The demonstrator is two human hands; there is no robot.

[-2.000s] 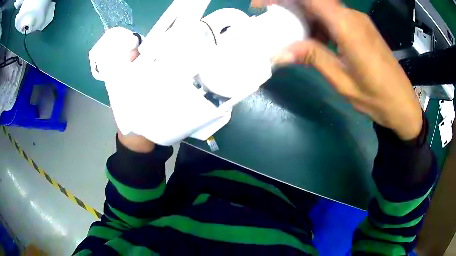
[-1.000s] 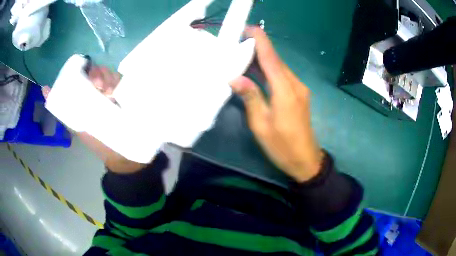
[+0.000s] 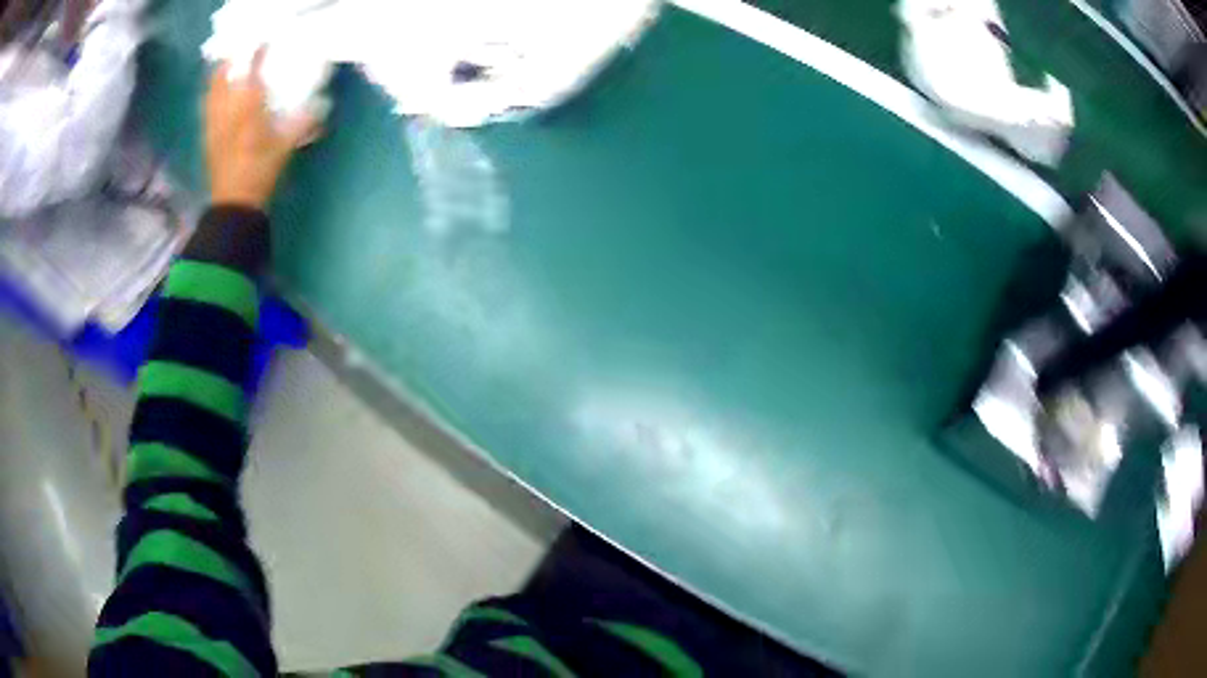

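A white camera housing (image 3: 510, 60), overexposed and cut off by the top edge, lies on the green bench (image 3: 688, 252) at the upper left. My left hand (image 3: 252, 133) is at its left end, with white plastic between thumb and fingers. The fingertips are blurred and partly hidden. My right hand is out of the picture.
Crinkled plastic bags (image 3: 66, 133) are at the far left, above a blue stool or bin (image 3: 119, 347). A clear plastic piece (image 3: 457, 179) lies below the housing. A screw feeder (image 3: 1079, 424) stands at the right. Another white camera part (image 3: 980, 80) is at the upper right.
The view has swung. The white housing has gone from in front of my body to the upper left, over the bench. My left arm is stretched out; my right hand has left the picture.
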